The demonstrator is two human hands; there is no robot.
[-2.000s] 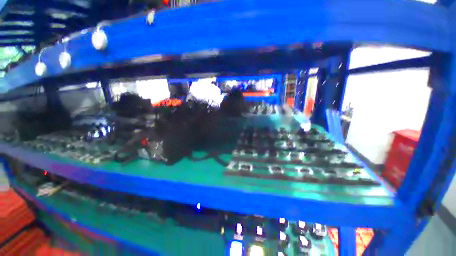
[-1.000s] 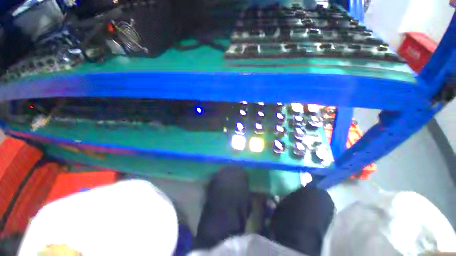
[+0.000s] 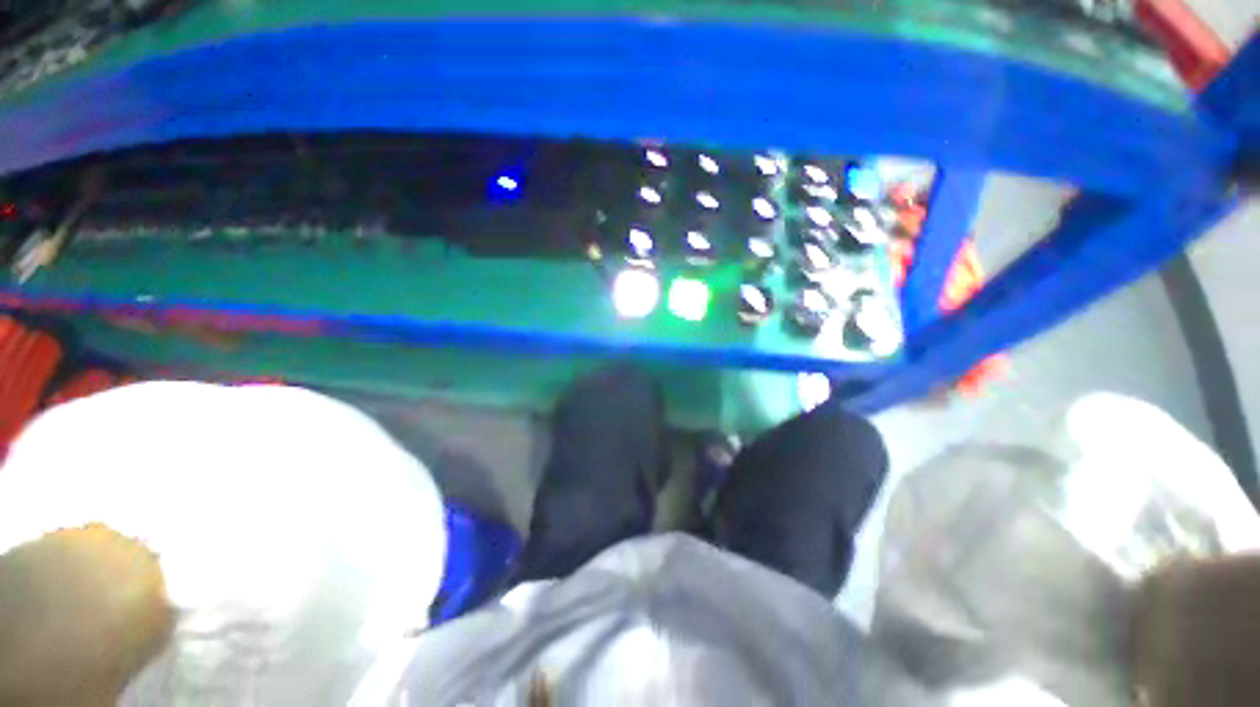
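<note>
Several smartwatch units [image 3: 753, 301] stand in rows on the green lower shelf [image 3: 456, 297], right of centre. Most are dark with small white marks. One at the front glows white [image 3: 636, 292], and the one beside it glows green [image 3: 688, 297]. My left hand [image 3: 83, 615] is blurred at the lower left, cut off by the edge. My right hand [image 3: 1199, 628] is blurred at the lower right edge, also cut off. Neither hand touches the watches. Their fingers cannot be made out.
The blue shelf beam [image 3: 553, 86] crosses above the watches. A blue rack brace [image 3: 1050, 276] slants at the right. Red-orange trays [image 3: 25, 376] lie at the left. My dark-trousered knees [image 3: 594, 463] are below the shelf edge, with a blue stool [image 3: 474, 559] beside them.
The view has tilted down from the upper shelf to the lower shelf and my lap. Both hands now show more at the lower corners. The front watch that glowed yellow now glows green.
</note>
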